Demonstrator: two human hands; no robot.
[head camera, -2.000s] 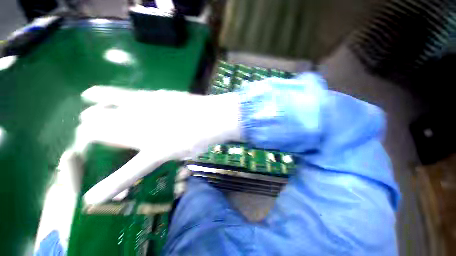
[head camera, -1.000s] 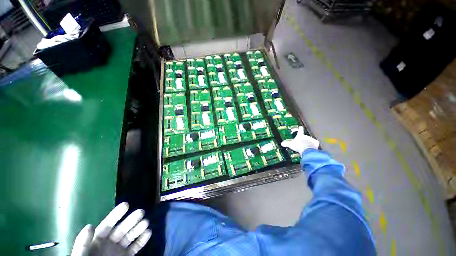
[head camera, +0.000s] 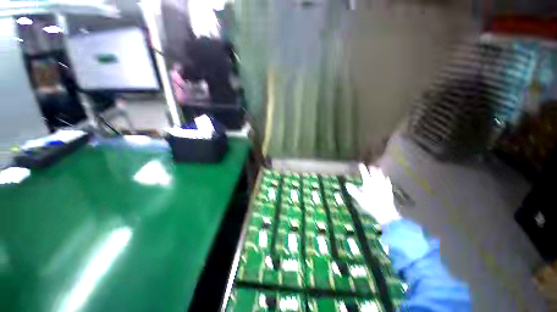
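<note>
My right hand, in a white glove with a light-blue sleeve, is over the far right part of the board tray. Its fingers look apart and point away from me, with nothing seen in them. The hand is blurred, and whether it touches a board beneath is hidden. Green circuit boards with white and dark parts lie in rows between dark dividers. The tray's near end is cut off by the picture's bottom edge. My left hand is not in view.
A shiny green bench stands left of the tray. On it are a black bin with white contents and a long dark tray. A monitor stands beyond. A green curtain hangs behind the tray.
The view has tilted up, showing the monitor and curtain. My right hand has moved from the tray's near right side to its far right. My left hand has left the picture.
</note>
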